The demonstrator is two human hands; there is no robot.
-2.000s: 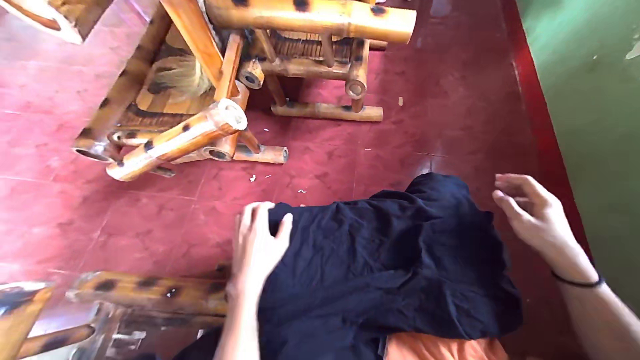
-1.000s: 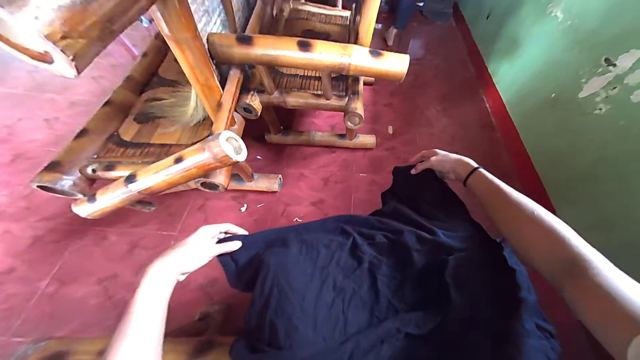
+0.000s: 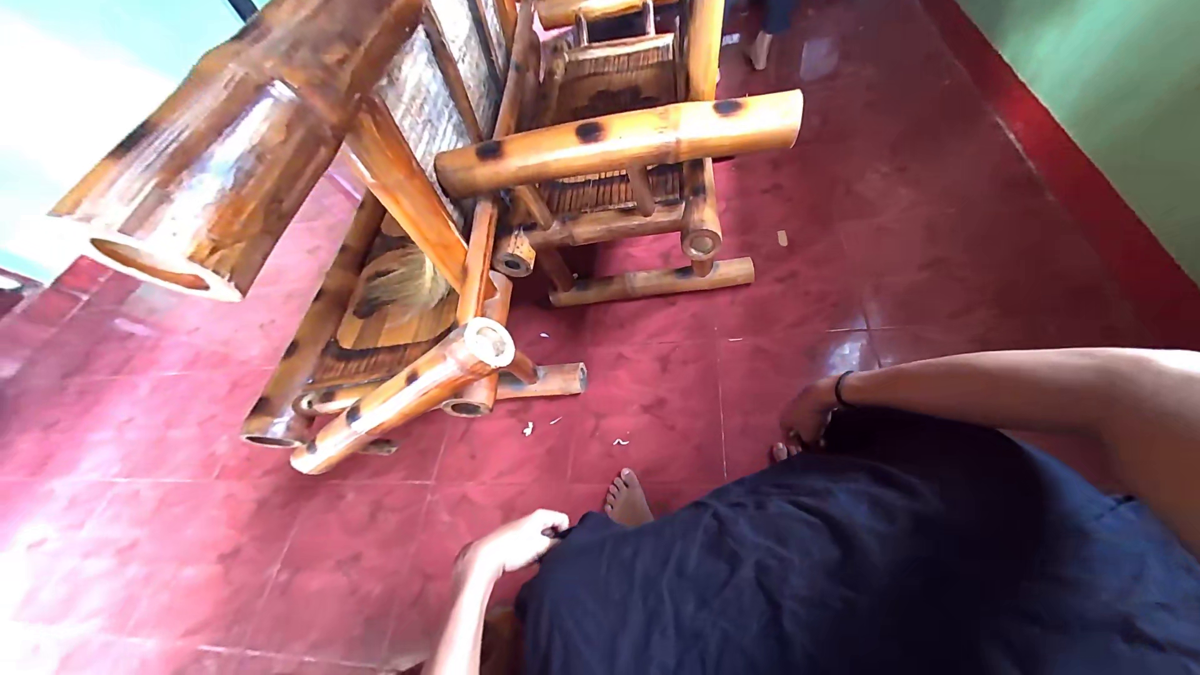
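Observation:
A dark navy cloth [image 3: 806, 553], wrinkled and spread out, fills the lower right of the view. Its left corner is pinched in my left hand [image 3: 520, 544], below the middle of the frame. My right hand [image 3: 808, 414], with a dark band at the wrist, grips the cloth's far edge; its fingers are partly in shadow. The cloth hangs between the two hands. Part of a bare foot [image 3: 628, 499] shows just beyond the cloth, and toes of another are beside my right hand.
Bamboo chairs with dark spots stand ahead and to the left, one armrest [image 3: 637, 141] reaching across. A broom-like bundle of fibres [image 3: 403, 281] lies on a bamboo seat. Small scraps lie on the red tiled floor [image 3: 656, 394]. A green wall [image 3: 1106, 84] is at right; a person's foot [image 3: 759, 52] shows far ahead.
Two seconds ago my right hand was apart from the cloth; now it holds its edge. An orange cloth seen earlier at the bottom is out of sight. The view has shifted.

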